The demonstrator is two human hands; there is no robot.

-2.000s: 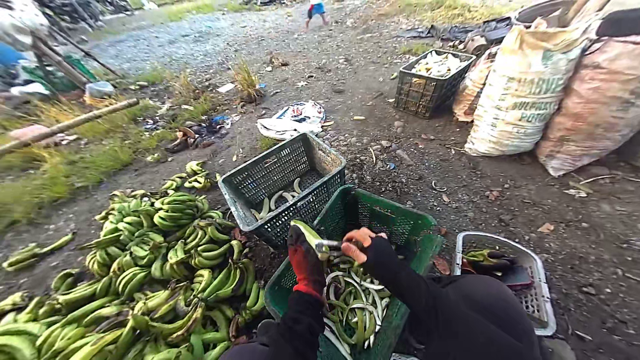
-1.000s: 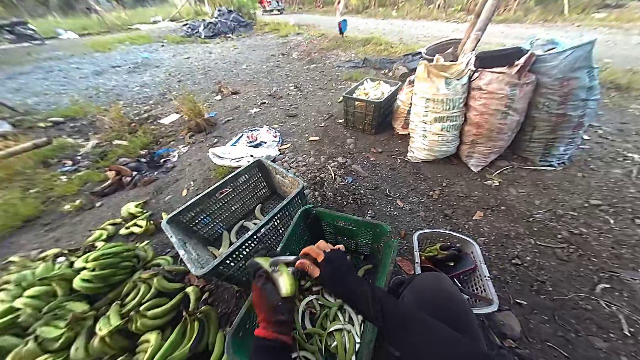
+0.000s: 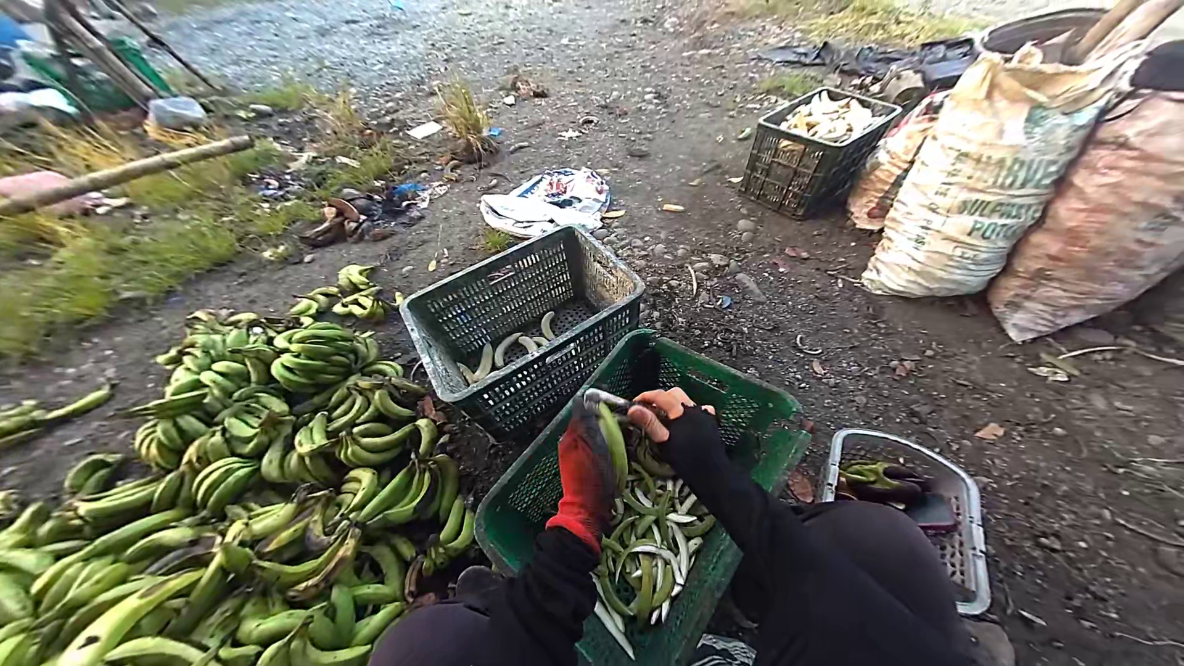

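My left hand [image 3: 588, 472], in a red and black glove, grips a green banana [image 3: 613, 442] over the green plastic crate [image 3: 775, 403]. Bare fingers of my right hand [image 3: 664, 409] are closed on a small metal-bladed tool [image 3: 606, 399], its blade against the banana's upper end; the exact kind of tool is unclear. Green and white peels [image 3: 647, 546] lie in the crate below both hands. Just beyond stands a dark green crate [image 3: 527, 388] with several peeled bananas [image 3: 518, 344] on its bottom. To the left, a large heap of green bananas [image 3: 277, 462] lies on the ground.
A grey plastic basket [image 3: 971, 518] with dark items is beside my right knee. Farther off are a black crate [image 3: 786, 176] of pale peeled pieces, filled woven sacks [image 3: 980, 185] and a crumpled white sack [image 3: 546, 202]. A wooden pole [image 3: 139, 173] lies at the left.
The view swung right and then back left. Both hands stay over the green crate; the banana, tilted in the left hand earlier, is now held more upright.
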